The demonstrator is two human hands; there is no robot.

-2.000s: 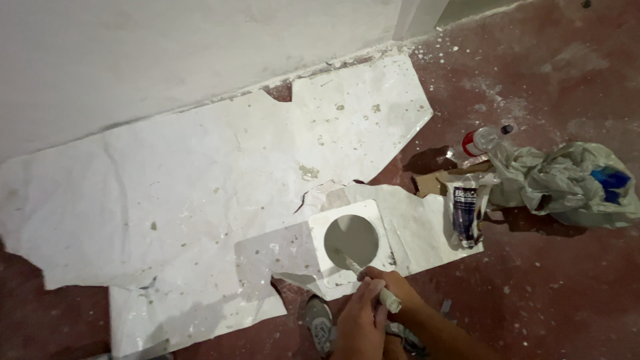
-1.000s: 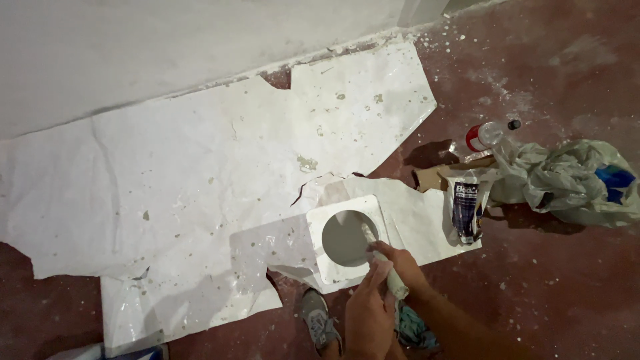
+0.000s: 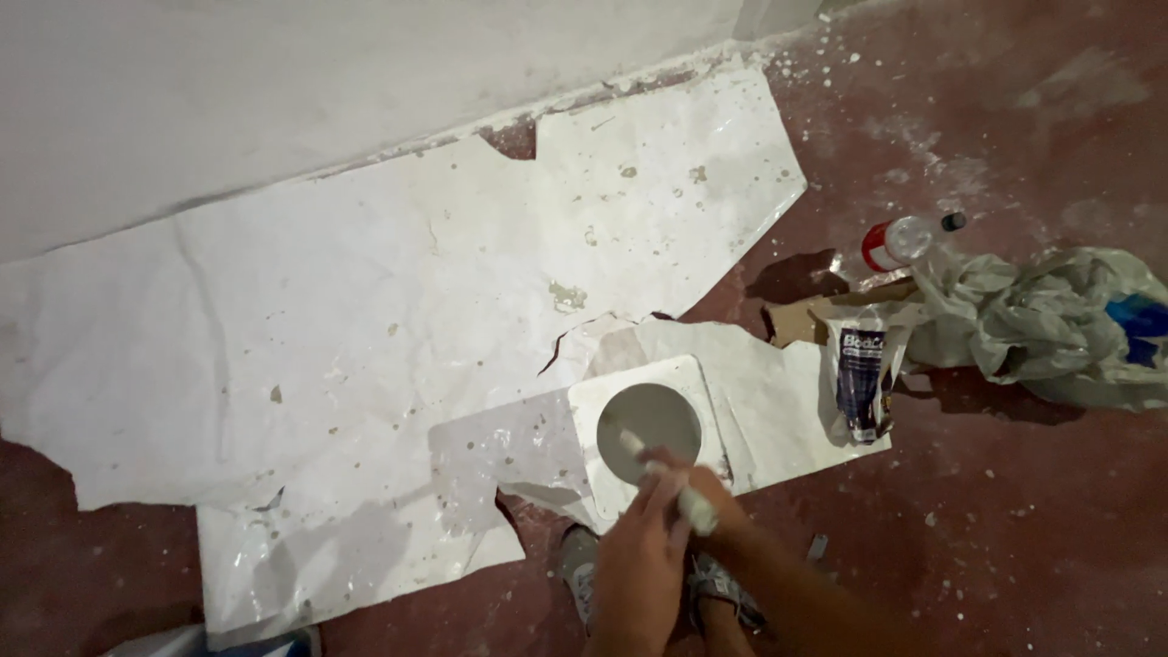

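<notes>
A white square container (image 3: pixel 591 401) with a round opening stands on the white floor sheet, grey inside; whether that grey is a mix or the bottom I cannot tell. A pale stick-like tool (image 3: pixel 698 511) slants down into the opening. My right hand (image 3: pixel 712 497) is closed around its upper part. My left hand (image 3: pixel 646 520) presses against the same tool from the left, fingers wrapped near the right hand. The tool's lower end reaches the grey inside; its tip is blurred.
White sheeting (image 3: pixel 365 319) with torn edges and spots covers the red floor beside the wall (image 3: pixel 274 82). To the right lie an open printed bag (image 3: pixel 860 374), cardboard (image 3: pixel 798 319), a plastic bottle (image 3: pixel 908 240) and a crumpled plastic bag (image 3: pixel 1031 310). My shoes (image 3: pixel 579 566) are just below the container.
The tool has shifted inside the opening, from its right side one second ago to nearer the middle now. Both hands have stayed at the tool.
</notes>
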